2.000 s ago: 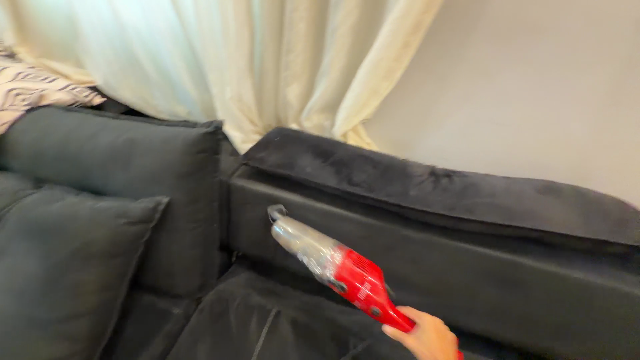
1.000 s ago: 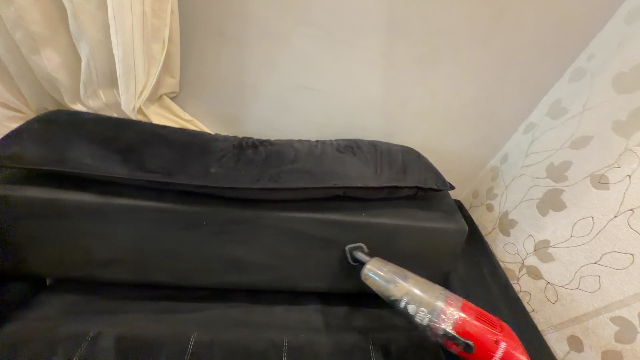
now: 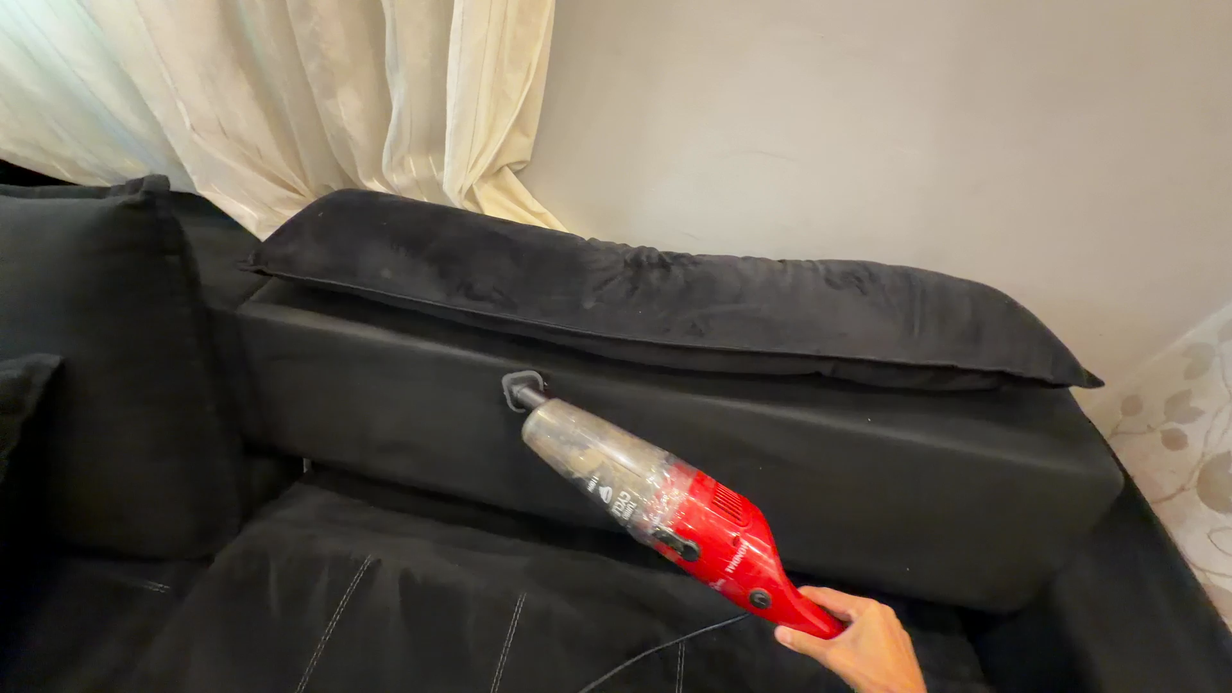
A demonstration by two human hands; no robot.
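Note:
My right hand [image 3: 861, 640] grips the handle of a red handheld vacuum cleaner [image 3: 727, 525] at the lower right of the head view. The vacuum points up and to the left, and grey debris shows through its clear dust container [image 3: 602, 462]. Its small dark nozzle [image 3: 525, 391] rests against the front face of the black sofa backrest [image 3: 818, 452], just below a long black cushion [image 3: 674, 303] lying along the top. My left hand is out of view.
Black cushions [image 3: 106, 385] stand at the left. The stitched sofa seat [image 3: 423, 597] spans the bottom, with a thin dark cord [image 3: 664, 647] across it. Cream curtains [image 3: 356, 96] hang behind, beside a plain wall [image 3: 866, 125]. Leaf-patterned wall covering [image 3: 1184, 433] is at the far right.
Over the last second the nozzle has moved left along the backrest, from near its right end. The view swung right, then partly back left; my right hand is visible again.

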